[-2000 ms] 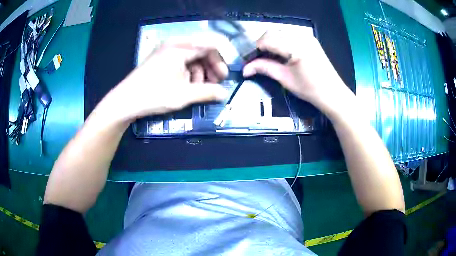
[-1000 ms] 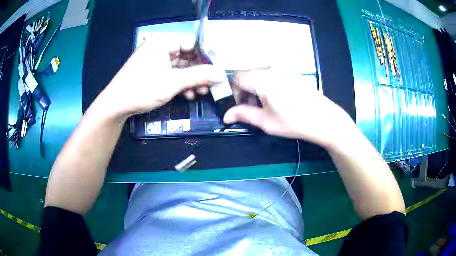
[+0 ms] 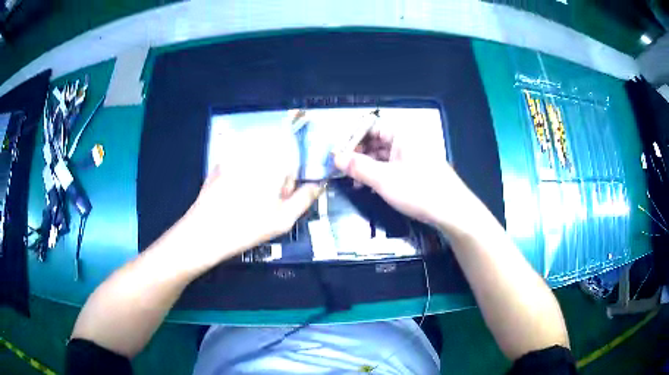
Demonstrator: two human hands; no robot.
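The display back cover (image 3: pixel 253 139), bright silver above and darker below, lies on a black work pad (image 3: pixel 455 80). My left hand (image 3: pixel 253 198) is over the cover's left and middle, its fingertips on the screen cable (image 3: pixel 314 150). My right hand (image 3: pixel 396 168) is just right of it, fingers bent, with a pale end of the cable pinched at the fingertips. Both hands are blurred. A dark strand of the cable hangs over the pad's front edge. A thin pale wire runs down from the cover's lower right.
A cable bundle (image 3: pixel 62 174) with an orange-yellow tab lies at left, near a grey card (image 3: pixel 127 76). A clear ribbed component tray (image 3: pixel 587 198) holding gold-black strips is at right. Another black pad (image 3: pixel 16 220) shows at the far left edge.
The view has tilted up, so the cover sits lower in the picture. My right hand has moved up on the cover. The cable's pale middle part is no longer upright between my hands.
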